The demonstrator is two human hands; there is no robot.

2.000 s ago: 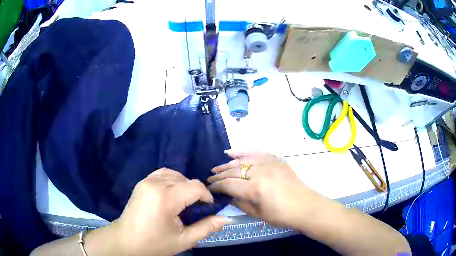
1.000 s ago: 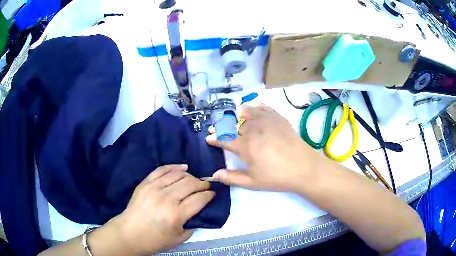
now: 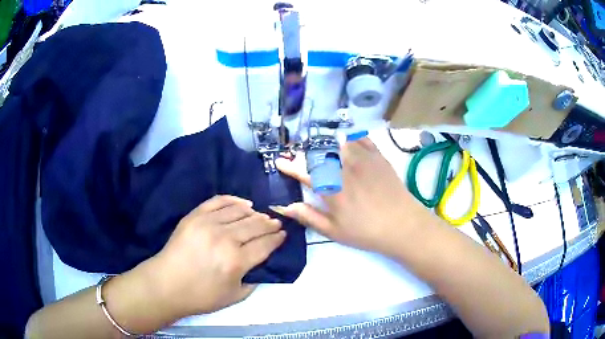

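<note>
The navy garment covers the left of the table, its narrow end running up to the presser foot of the white sewing machine. My left hand lies flat on the cloth, fingers bent, below and left of the foot. My right hand is at the cloth's right edge; its thumb presses the cloth and a fingertip is just right of the foot. The grey-blue knob hides part of its fingers. The needle tip cannot be made out.
Scissors with green and yellow loops lie right of my right hand, with orange-brown snips below. A mint-green piece is on brown cardboard on the machine arm. A measuring tape runs along the front edge.
My right hand has moved from the front of the cloth up beside the presser foot. My left hand has gone from pinching the cloth's lower edge to lying flat on it. The view has shifted.
</note>
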